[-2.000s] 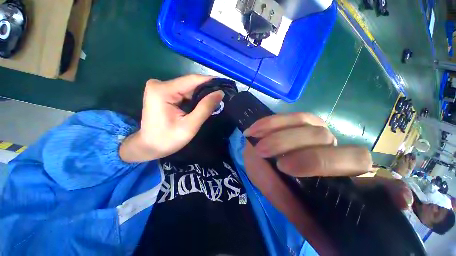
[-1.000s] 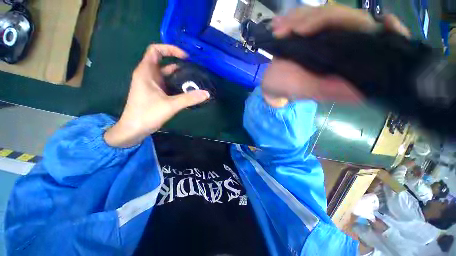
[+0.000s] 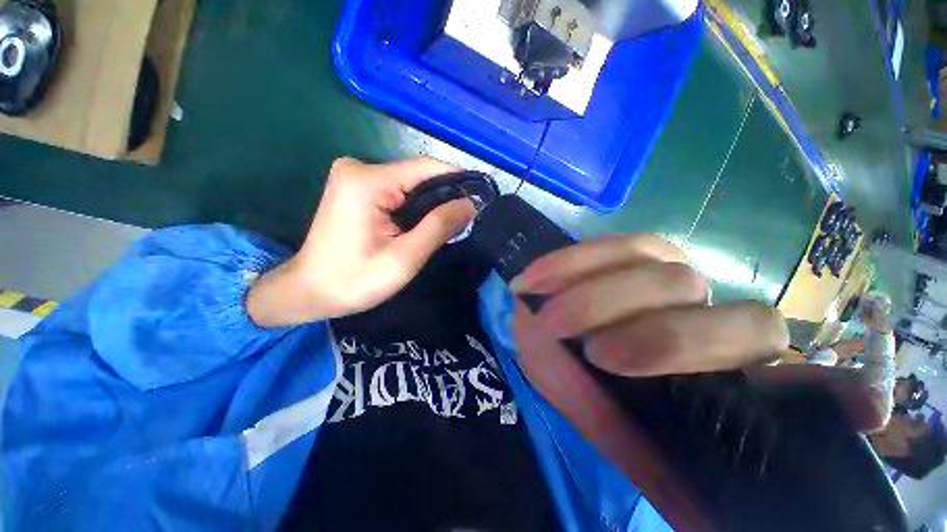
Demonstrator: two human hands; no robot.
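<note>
My left hand [image 3: 358, 244] holds a round black unit [image 3: 441, 197] by its rim between thumb and fingers, tilted on edge. Part of its white ring mark shows beside my thumb. My right hand [image 3: 644, 307] is wrapped around a thick black electric screwdriver [image 3: 514, 237], which runs from the unit to the lower right. The screwdriver's nose is right at the unit; the bit tip and any screw are hidden. The silver-grey screw feeder [image 3: 550, 47] stands on a white plate in the blue tray [image 3: 488, 135] at the top.
A cardboard tray [image 3: 88, 94] with black units lies at the left. At the right, a lane with yellow and blue edging [image 3: 774, 94] carries black units, and another cardboard sheet [image 3: 805, 291] holds several more. People in light clothing are at the lower right.
One second ago the screwdriver was up at the feeder, and the unit lay ring-up in my left hand. Now the screwdriver has come down to the unit, which is tilted.
</note>
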